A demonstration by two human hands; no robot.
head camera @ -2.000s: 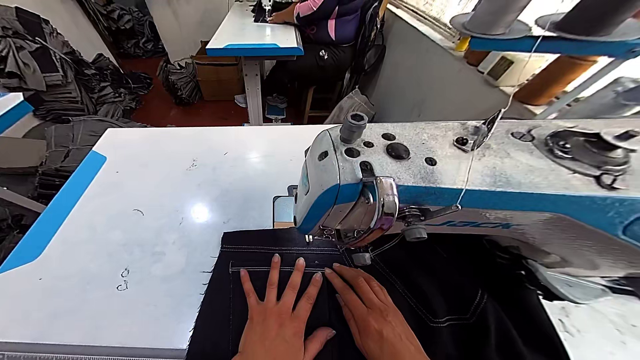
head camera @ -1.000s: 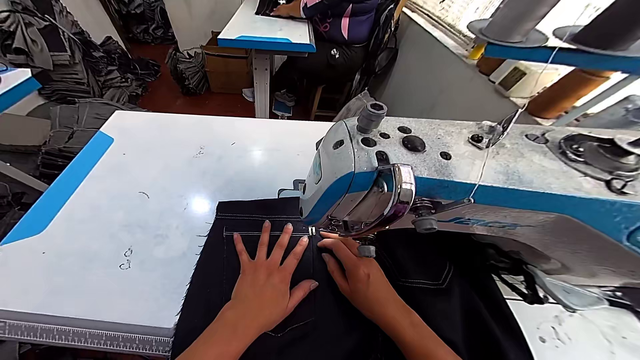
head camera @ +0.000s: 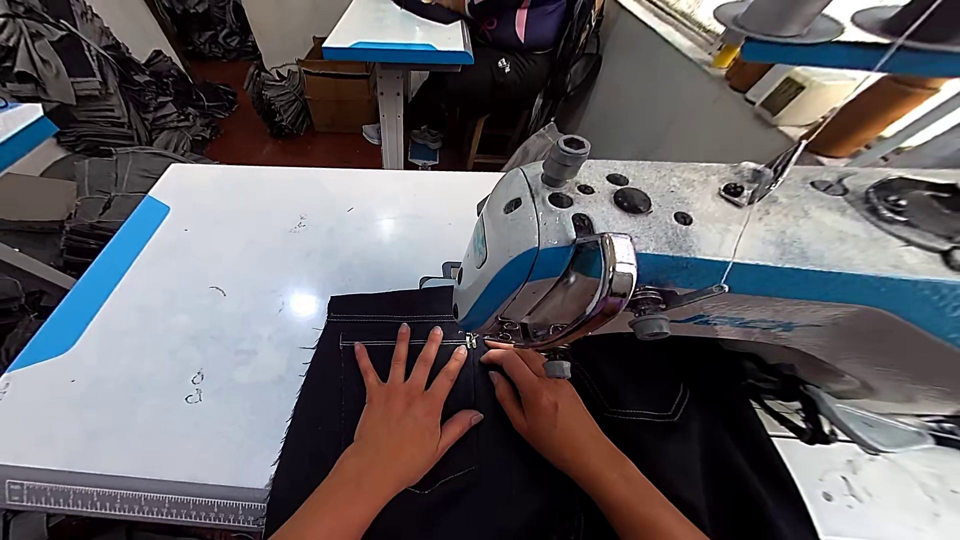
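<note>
Dark trousers cloth (head camera: 525, 480) with pale stitch lines and a stitched back pocket (head camera: 645, 397) lies under the head of a Jack sewing machine (head camera: 517, 240). My left hand (head camera: 401, 427) rests flat on the cloth, fingers spread, its fingertips along a white-stitched edge. Just right of the presser foot (head camera: 471, 341) is my right hand (head camera: 540, 405), fingers bent and touching the cloth; whether it pinches the fabric is hidden. White thread (head camera: 739, 240) runs down to the machine's front. The needle cannot be made out.
The white table (head camera: 247, 300) extends left, with a ruler strip (head camera: 135, 504) along its front edge. Thread cones (head camera: 780, 15) stand at the upper right. Beyond, a person (head camera: 502, 75) sits at another table (head camera: 397, 34); stacked dark cloth (head camera: 112, 97) and a cardboard box (head camera: 337, 94) are behind.
Since two seconds ago, my right hand has gone from lying flatter on the cloth to bent fingers beside the presser foot. My left hand stays spread on the fabric.
</note>
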